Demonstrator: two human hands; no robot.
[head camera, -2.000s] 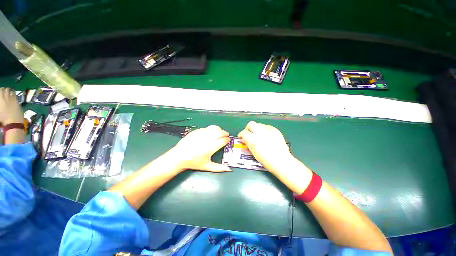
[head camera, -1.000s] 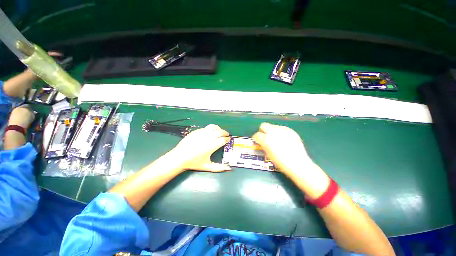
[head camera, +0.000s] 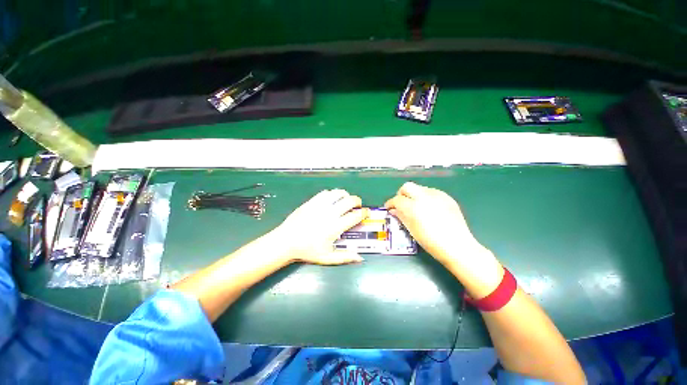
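Note:
An open phone body, silver-white with an orange-yellow patch, lies flat on the green mat in front of me. My left hand holds its left end, thumb along the near edge and fingers over the far side. My right hand has its fingertips pinched at the phone's far right edge; whether a thin cable is between them cannot be seen. A red band is on my right wrist, with a dark cord below it. A bundle of thin black cables lies left of my left hand.
Open phones lie on clear plastic bags at left. A white edge strip separates mat and belt. The belt carries spaced phones and a black tray. A black block stands right, a wrapped post left.
The view has shifted slightly. My left hand has moved right over the phone, exposing the whole cable bundle. My right fingertips stay at the far edge. The neighbour's hands at left have left the view.

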